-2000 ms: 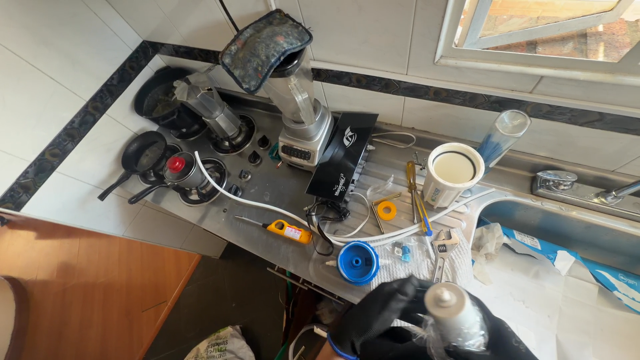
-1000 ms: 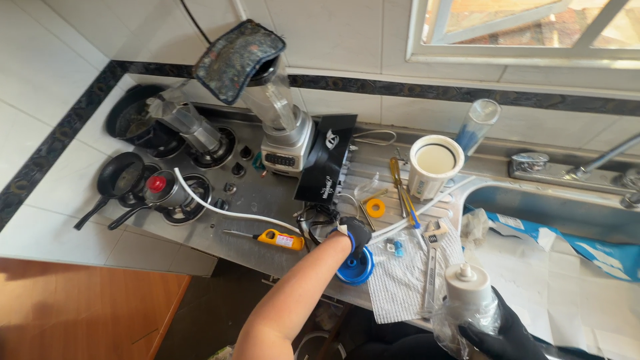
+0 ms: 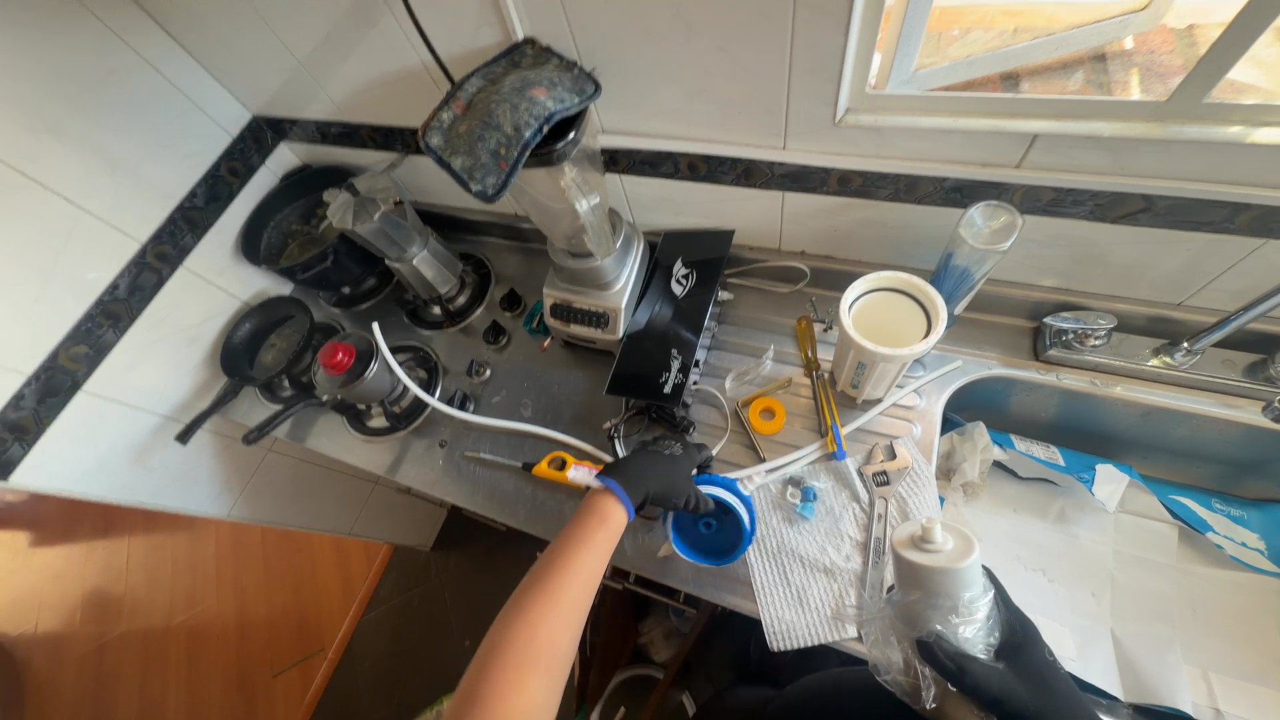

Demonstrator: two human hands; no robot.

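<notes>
My left hand [image 3: 655,478], in a black glove, has its fingers on the blue plastic filter-housing cap [image 3: 715,530] at the counter's front edge; its fingertips touch the rim. My right hand [image 3: 985,655], also black-gloved, holds a white filter cartridge [image 3: 935,560] partly wrapped in clear plastic. Beneath and beside these lie a white paper towel [image 3: 795,590] and an adjustable wrench [image 3: 880,520]. A white filter housing [image 3: 888,335] stands open-topped farther back. White tubing [image 3: 480,420] runs behind the cap. A yellow-handled lighter [image 3: 560,467] lies left of my left hand.
A blender [image 3: 590,260] stands at the back beside a black panel [image 3: 675,310]. Pans and a moka pot [image 3: 400,235] sit on the stove at left. Screwdrivers [image 3: 815,385] and a yellow tape roll [image 3: 767,415] lie mid-counter. The sink [image 3: 1050,420] holds paper and torn blue packaging.
My left hand has moved from near the cartridge to the blue cap. The cartridge is still in my right hand, now held over the wrench's lower end.
</notes>
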